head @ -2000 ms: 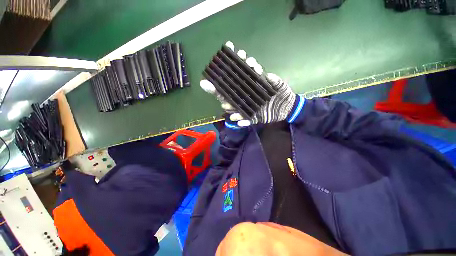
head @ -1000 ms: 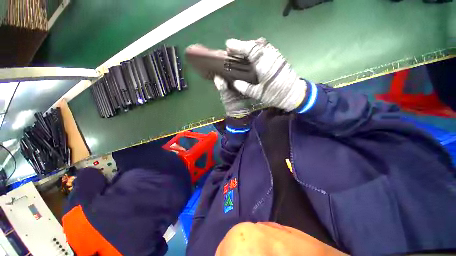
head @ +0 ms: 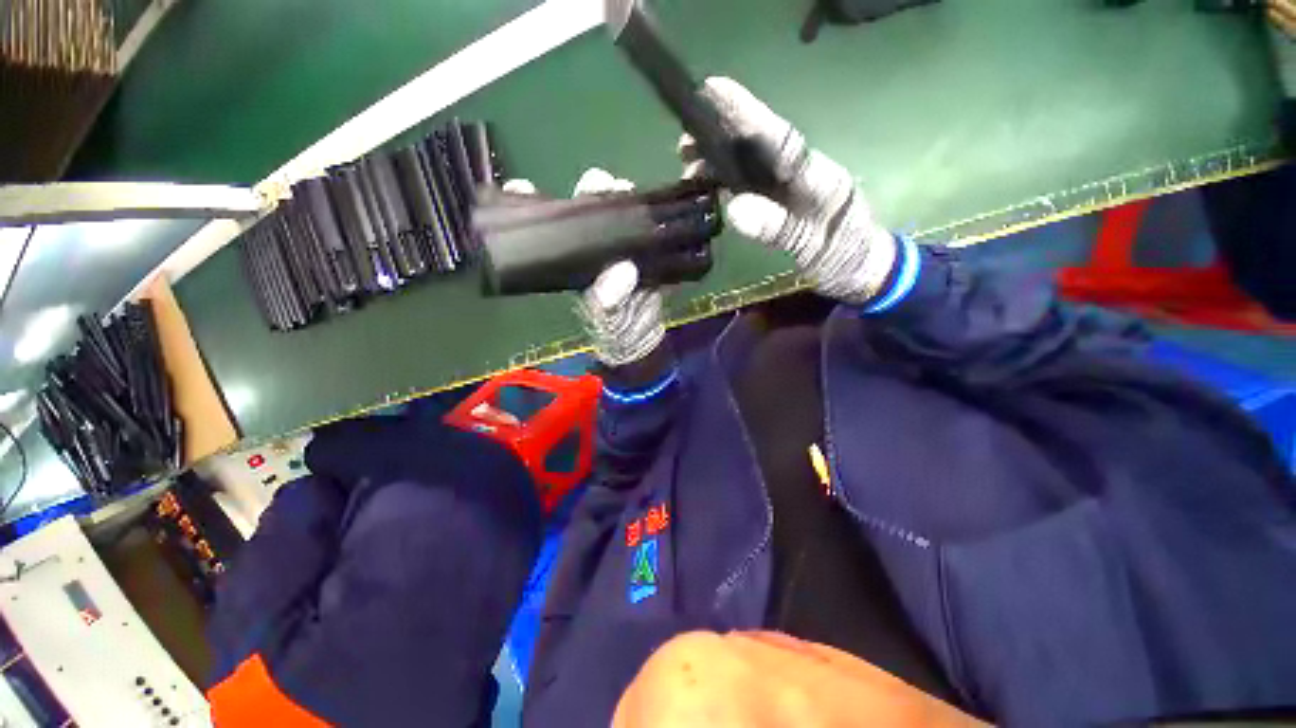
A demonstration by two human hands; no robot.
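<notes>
My left hand [head: 620, 306], in a grey-white knitted glove, grips several black plastic housings [head: 569, 245] side by side above the green bench near its front edge. My right hand [head: 817, 213], also gloved, holds black housing material [head: 689, 100] that points up and left; it is blurred, so I cannot tell how many pieces. The two held groups are close together at their right ends. A tight row of black housings [head: 363, 228] lies on the bench to the left of my hands.
A heap of housings [head: 114, 391] lies by brown cardboard [head: 195, 377] at the left bench end. A person in navy [head: 412, 569] is at lower left beside a red stool [head: 533, 427]. A black soft lump [head: 874, 10] lies on the bench [head: 1023, 107] at the top.
The held housings have separated into two groups. My left hand has moved left with one group near the row; my right hand has swung the other upward.
</notes>
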